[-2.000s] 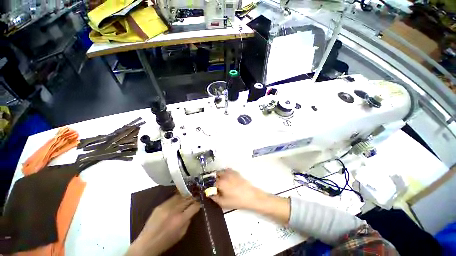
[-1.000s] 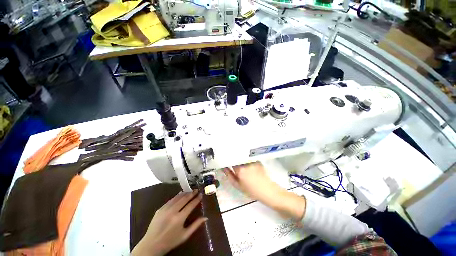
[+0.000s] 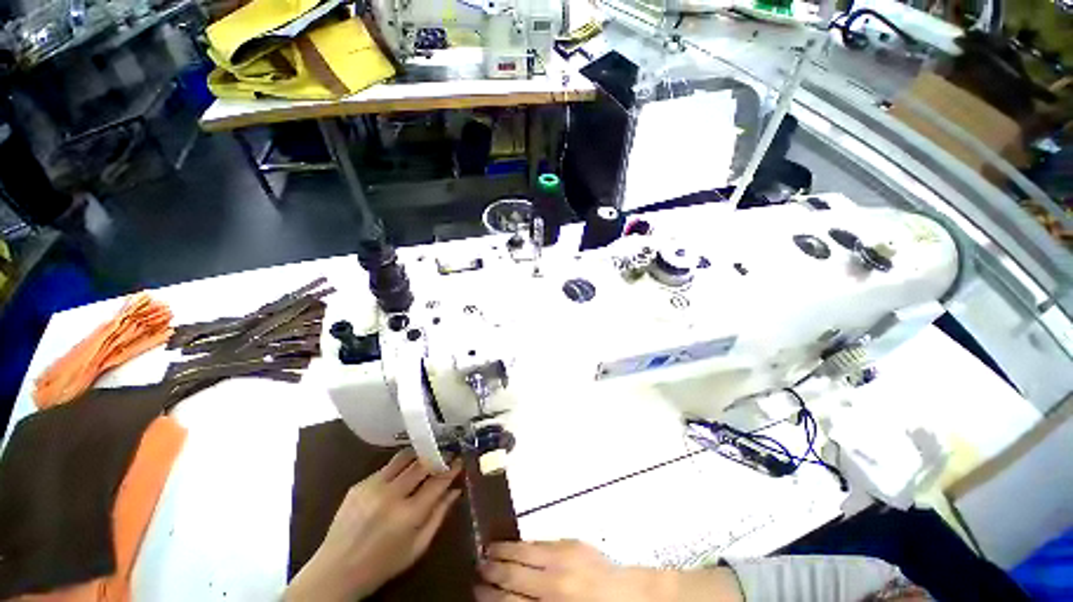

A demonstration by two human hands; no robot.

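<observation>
A brown panel lies flat on the white table, its far end under the head of the sewing machine. A narrow brown strip runs lengthwise along the panel from the presser foot. A cream finger guard sits beside the foot. My left hand lies flat on the panel, left of the strip, fingertips near the foot. My right hand rests at the panel's right edge near the front, fingertips by the strip. The needle tip is hidden.
Brown strips and orange strips lie at the back left. Brown panels lie over orange panels at left. Dark snips with a black cord lie right of the needle. Thread cones stand behind the arm.
My right hand has moved from beside the needle area toward me, to the panel's front right edge. My left hand has stayed on the panel and lies closer to the foot than a second ago.
</observation>
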